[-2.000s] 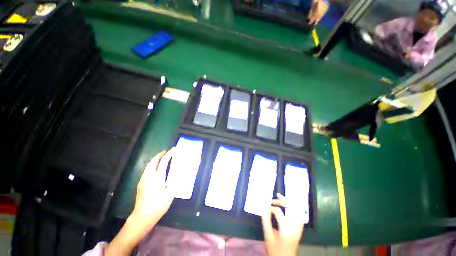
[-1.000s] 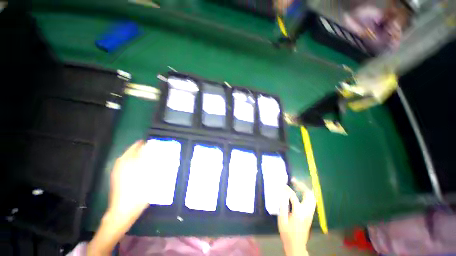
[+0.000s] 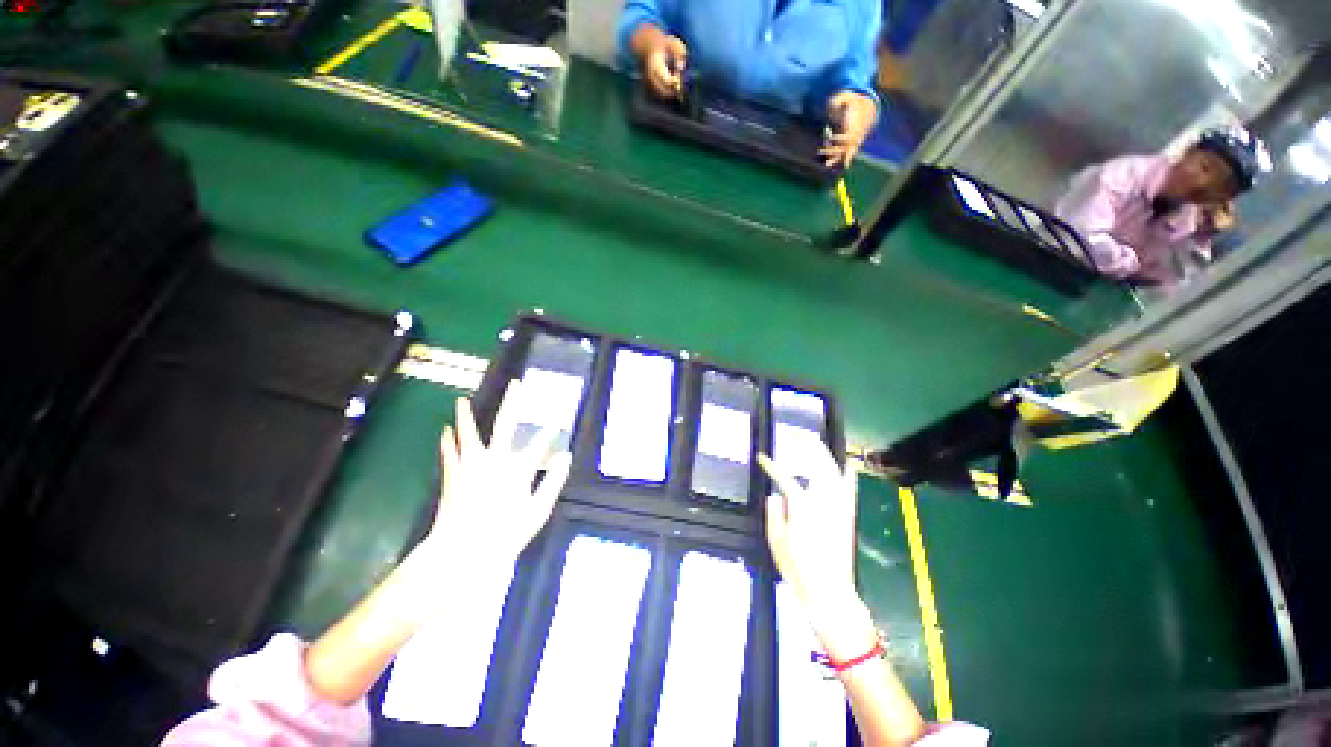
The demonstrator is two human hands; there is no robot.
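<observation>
The black phone tray (image 3: 642,506) lies flat in front of me, with two rows of phones in its pockets. The near-row phones (image 3: 588,635) show white screens; the outer two are partly covered by my arms. In the far row, one phone (image 3: 638,415) is nearly all white and another (image 3: 724,435) is white with grey bands. My left hand (image 3: 499,474) is over the far-left phone, fingers spread. My right hand (image 3: 812,514) is over the far-right phone, fingers apart. Neither hand grips anything; whether the fingertips touch the screens I cannot tell.
An empty black tray (image 3: 190,438) is at left beside a tall tray stack (image 3: 88,263). A blue slab (image 3: 431,222) lies beyond on the green mat. A black stand with yellow-and-white paper (image 3: 1102,409) is at right by yellow tape (image 3: 926,598). Two people sit across with trays.
Both my hands have moved from the near row to the far row of phones. The second far-row phone's screen has turned nearly all white. The view has shifted, showing a person in blue.
</observation>
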